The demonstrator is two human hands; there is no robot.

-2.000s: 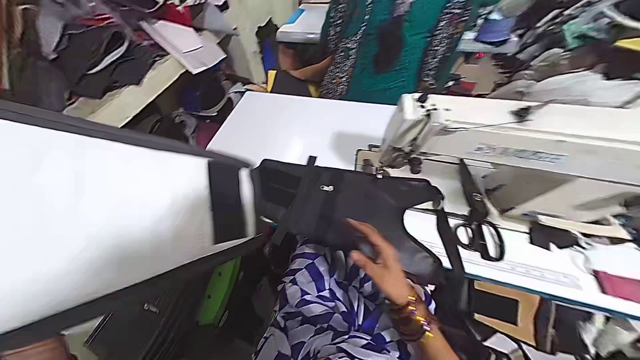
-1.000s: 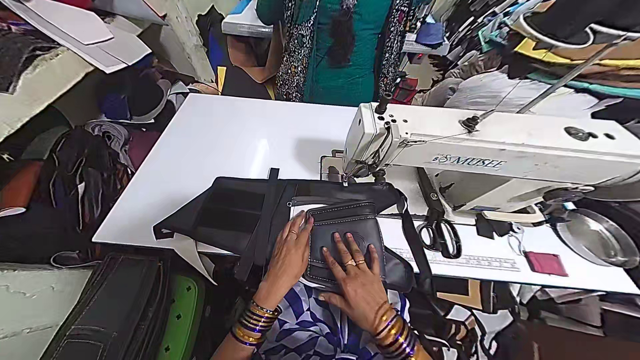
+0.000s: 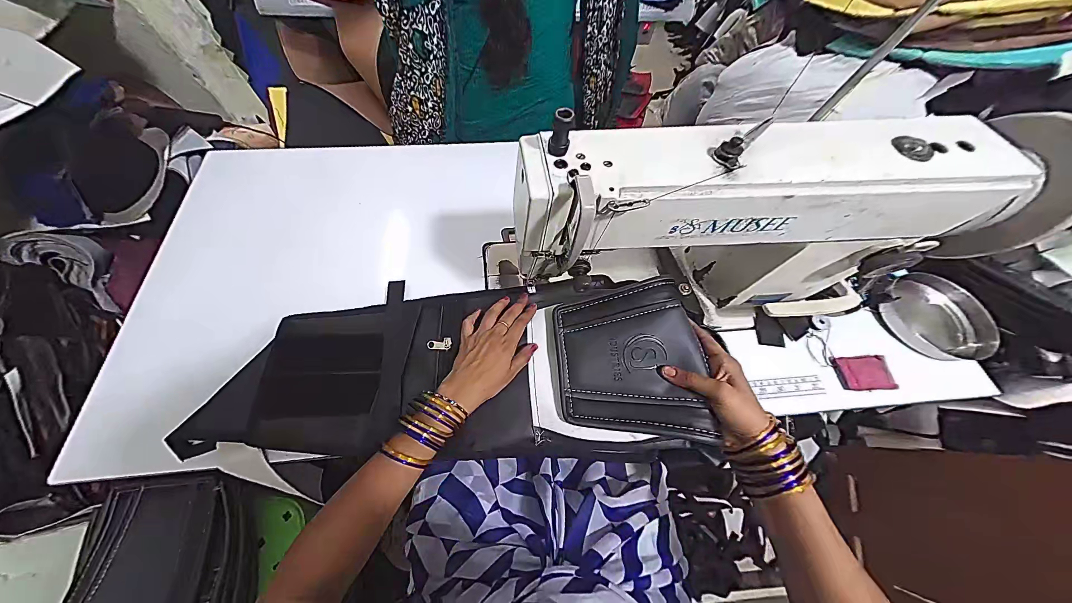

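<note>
A black bag panel (image 3: 335,368) with a zipper pull (image 3: 439,344) lies across the front of the white sewing table, its upper edge close to the needle area of an industrial sewing machine (image 3: 754,184). My left hand (image 3: 490,352) rests flat on this panel, fingers spread, left of a padded piece. That piece, a black stitched leather-like panel (image 3: 628,360) with white backing and an embossed logo, lies on the right part. My right hand (image 3: 724,385) grips its right edge, thumb on top and fingers underneath.
Right of the work are a steel bowl (image 3: 942,316), a dark red fabric square (image 3: 866,373) and a printed ruler scale. Stacked black panels (image 3: 151,536) and a green plastic item (image 3: 279,536) sit at lower left. Across the table stands another person (image 3: 511,75).
My right hand has moved from the top of the padded piece to its right edge. My left hand now lies beside that piece. The scissors seen beside the machine earlier are no longer visible.
</note>
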